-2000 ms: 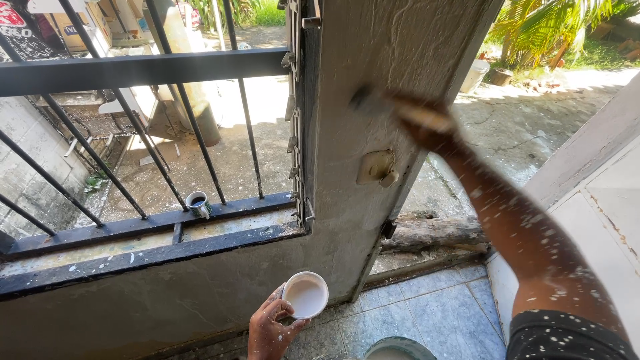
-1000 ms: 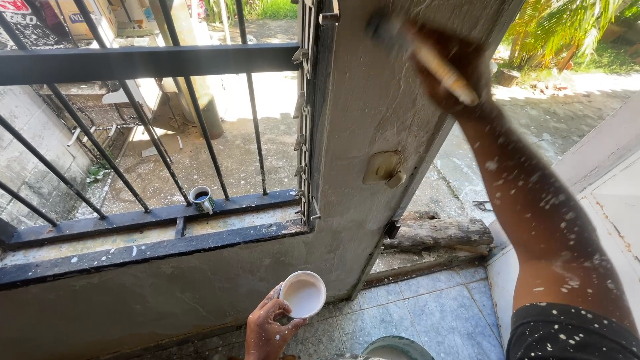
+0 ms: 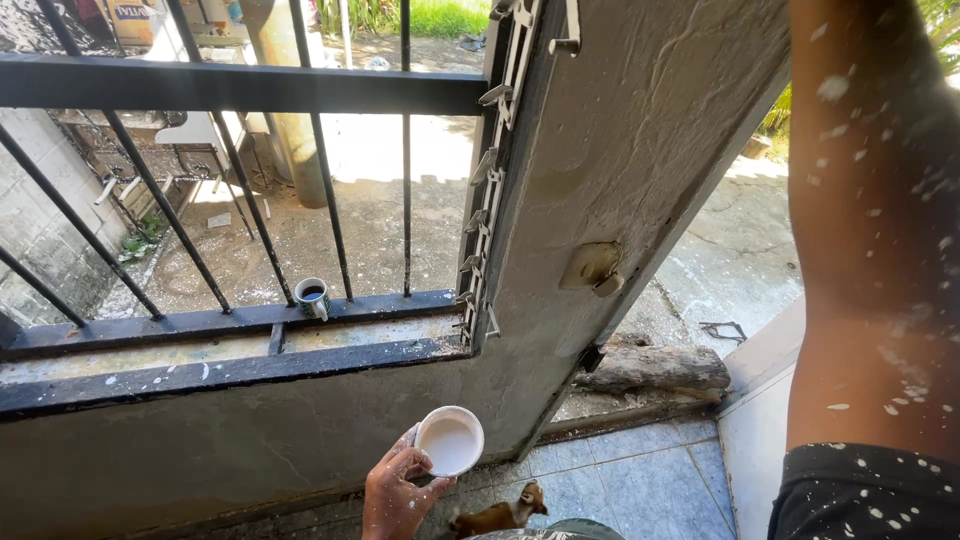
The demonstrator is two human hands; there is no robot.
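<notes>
My left hand [image 3: 401, 480], flecked with paint, grips a small round tub of whitish paint [image 3: 450, 442] low in the middle of the view, in front of the lower wall. My right forearm, spotted with white, reaches up along the right side; the hand itself is beyond the top edge, so what it holds is hidden. Beside the arm runs a grey plastered wall strip [image 3: 600, 172] with an old switch or outlet plate [image 3: 592, 266] on it. A mug of dark liquid [image 3: 312, 298] stands on the barred window's sill.
Black window bars [image 3: 247, 86] and a louvre frame [image 3: 484, 202] border the wall strip on the left. A weathered log [image 3: 652, 369] lies outside the doorway. A small brown dog [image 3: 502, 516] is on the blue tiled floor [image 3: 585, 472] near my left hand. A white door or panel [image 3: 757, 442] stands at right.
My right hand, seen earlier with a paintbrush at the wall strip, has moved up out of view. The dog has come into view below. My left hand still holds the tub.
</notes>
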